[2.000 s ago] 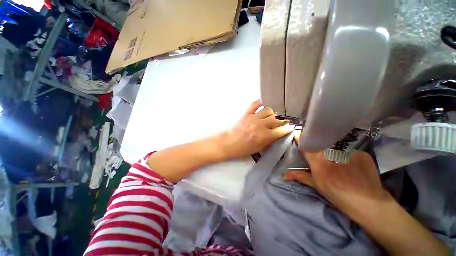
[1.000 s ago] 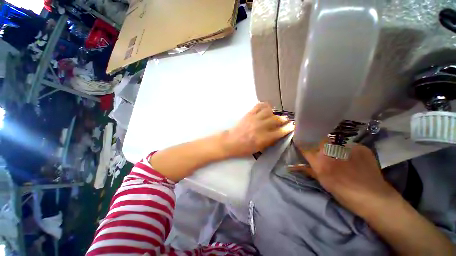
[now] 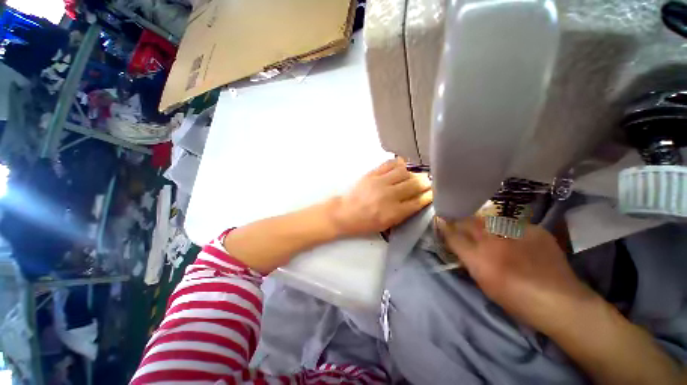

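Grey garment cloth (image 3: 452, 323) runs from under the sewing machine head (image 3: 490, 98) down over the lap. My left hand (image 3: 380, 199) lies on the cloth at the left of the needle area, fingertips pressing it beside the machine head. My right hand (image 3: 512, 259) is right of and below it, its fingers on the cloth near the small ribbed knob (image 3: 505, 226). The needle and presser foot are hidden behind the head and fingers. A small pale strip (image 3: 386, 316) shows on the cloth's left edge.
The white table (image 3: 294, 143) lies left of the head. Brown cardboard (image 3: 264, 41) rests at its back. A large white ribbed knob (image 3: 654, 190) projects at the right. Metal racks (image 3: 71, 90) with cloth scraps stand at the far left.
The machine head appears further left in view and covers more of the needle area. Both hands stay on the cloth; my right fingers and the cloth below them have shifted slightly.
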